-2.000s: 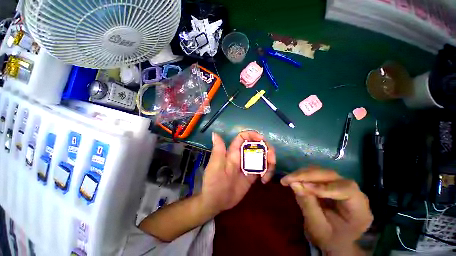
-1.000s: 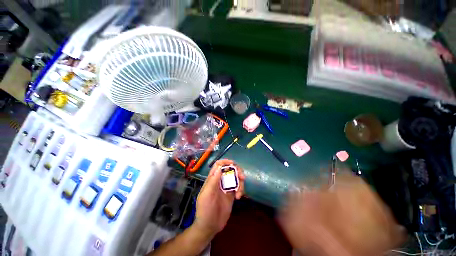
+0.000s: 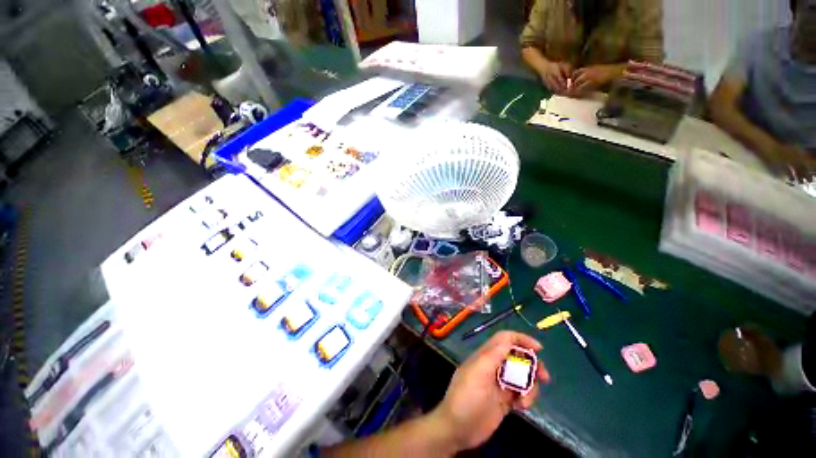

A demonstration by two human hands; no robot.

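Note:
My left hand (image 3: 479, 398) holds a watch body (image 3: 517, 369) with a pink-white rim and a lit white and yellow display, screen up, over the bench's front edge. My right hand is out of the picture. On the green mat lie a pale pink square back cover (image 3: 638, 357), a second pink part (image 3: 552, 286), a small pink piece (image 3: 709, 388) and dark tweezers (image 3: 686, 423). A tool with a yellow end (image 3: 554, 319), dark shaft and pale tip lies beyond the hand.
A white foam tray (image 3: 192, 331) of watches fills the left. A white fan (image 3: 454, 174), a clear cup (image 3: 538, 250), an orange-edged block (image 3: 445, 328) and blue-handled cutters (image 3: 601, 279) stand or lie beyond. A foam tray (image 3: 752, 224) is right. Two people (image 3: 590, 40) sit across.
The view has swung left and up, showing more of the left tray and the people opposite. My right hand has left the picture. My left hand still holds the watch body.

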